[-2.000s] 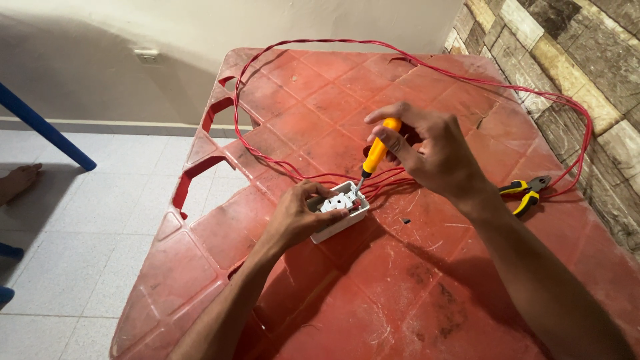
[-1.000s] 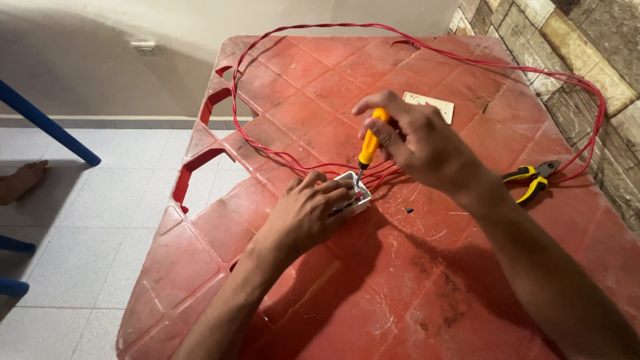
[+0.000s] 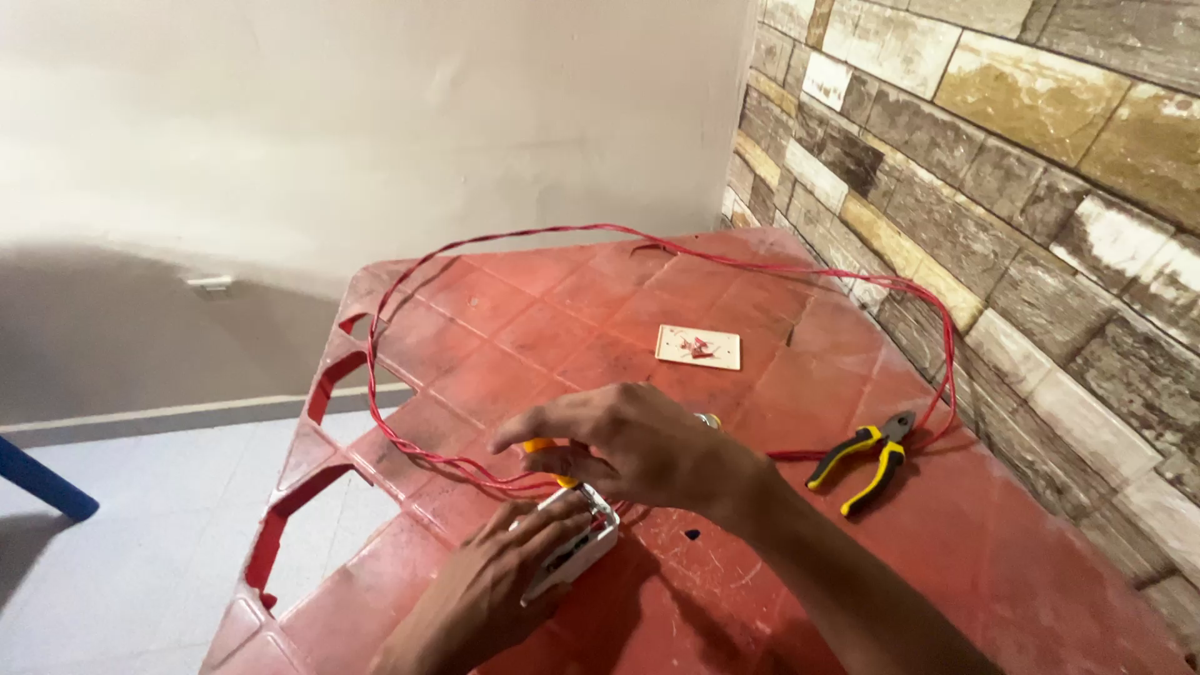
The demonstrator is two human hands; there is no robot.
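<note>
My left hand (image 3: 511, 572) grips a white plastic electrical box (image 3: 586, 558) low in the middle of the view, its fingers lying over the open top. Inside the box, some red wire and fittings show between the fingers; the rest is covered. A screwdriver with a yellow handle (image 3: 537, 446) is held upright in my right hand (image 3: 619, 445) over the box's far end. The screwdriver's tip is hidden. Twisted red wires (image 3: 469, 466) run up to the box and loop widely around the table's far side.
On the red plastic table (image 3: 525, 337) lie a cream cover plate (image 3: 698, 348) with red scraps on it, yellow-and-black pliers (image 3: 872, 459) at the right, and a small dark piece (image 3: 693, 534). A shiny round item (image 3: 710, 421) is partly hidden behind my right hand. A stone-patterned wall borders the right side.
The view has tilted up, showing more wall. The cover plate, hidden two seconds ago, now shows fully beyond my right hand. My left fingers have spread over the box top, and both hands still hold their things.
</note>
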